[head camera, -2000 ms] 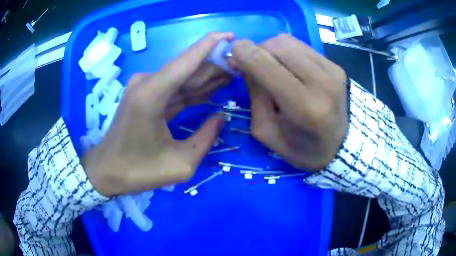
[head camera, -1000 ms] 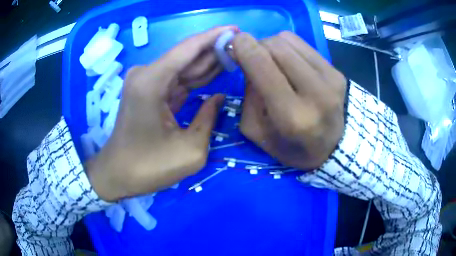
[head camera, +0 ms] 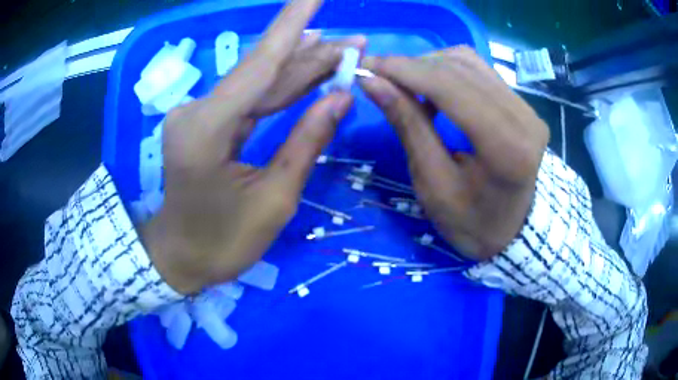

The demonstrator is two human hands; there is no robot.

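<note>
My left hand [head camera: 230,163] holds a white plastic housing [head camera: 346,70] between thumb and fingers above the upper middle of the blue tray [head camera: 312,326]. My right hand [head camera: 476,148] pinches a small thin whitish part [head camera: 364,73] at the housing's right side. How far that part goes into the housing cannot be told. Several wired stick-like parts [head camera: 353,256] with small white blocks lie in the tray below and between my hands. Loose white housings [head camera: 165,78] are piled along the tray's left side, partly hidden by my left hand.
A single housing [head camera: 227,53] lies near the tray's back left. Crumpled translucent bags [head camera: 632,141] lie right of the tray, and another sheet [head camera: 33,100] at the left. A printed label [head camera: 535,65] sits on the rail behind the right corner. Dark green belt [head camera: 372,11] runs behind.
My left fingers have opened and spread upward, and my left thumb has moved up to the housing. My right hand has shifted slightly right, showing the small part between its fingertips. The view has shifted slightly.
</note>
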